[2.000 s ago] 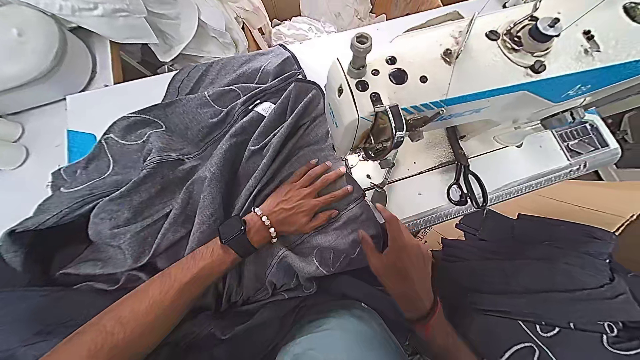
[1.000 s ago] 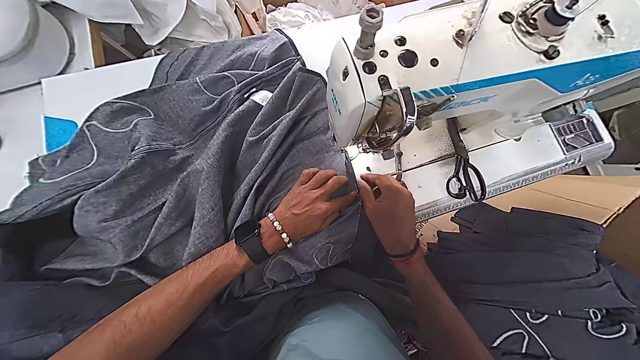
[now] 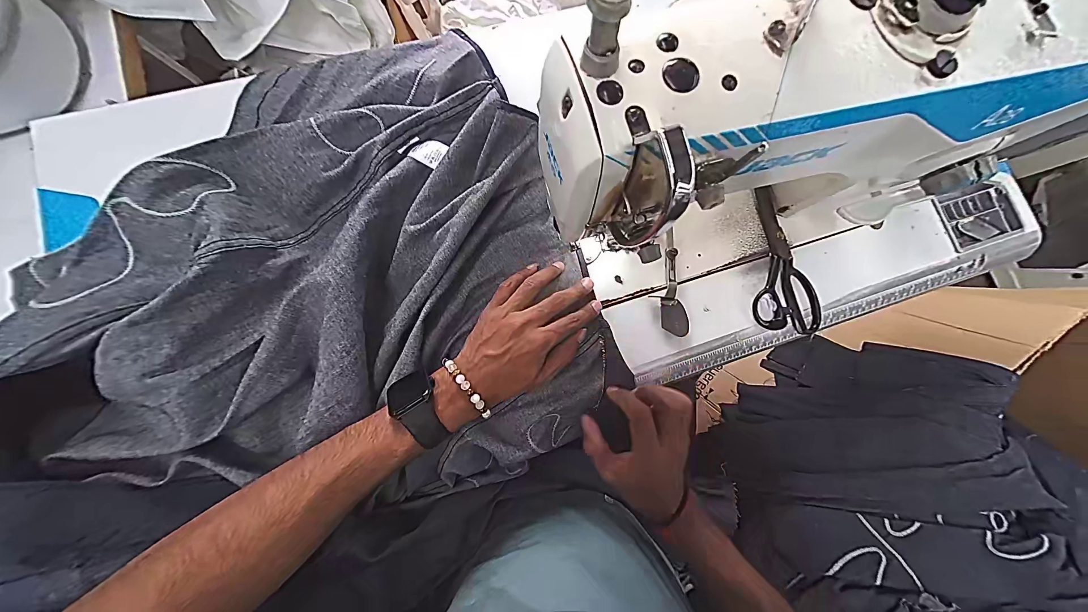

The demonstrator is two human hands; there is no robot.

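A dark grey garment (image 3: 323, 221) with pale curved stitching and a small white label is spread over the white sewing table. My left hand (image 3: 518, 340), with a black watch and a beaded bracelet, lies flat on the cloth, fingertips near its right edge. Just beyond those fingertips is the needle and presser foot area of a Jack sewing machine (image 3: 731, 110). My right hand (image 3: 642, 446) is at the cloth's lower right edge, thumb and forefinger apart; whether it touches the dark trim there is unclear.
Black-handled scissors (image 3: 786, 297) lie on the machine bed, blades under the arm. At the lower right, folded dark cloth pieces (image 3: 875, 425) rest by a cardboard box (image 3: 960, 323). White fabric (image 3: 297, 25) is heaped at the back left, behind the table.
My right hand has drawn back toward me from the cloth edge near the machine, and its fingers have parted. The fingers of my left hand, bent a second ago, now lie flat.
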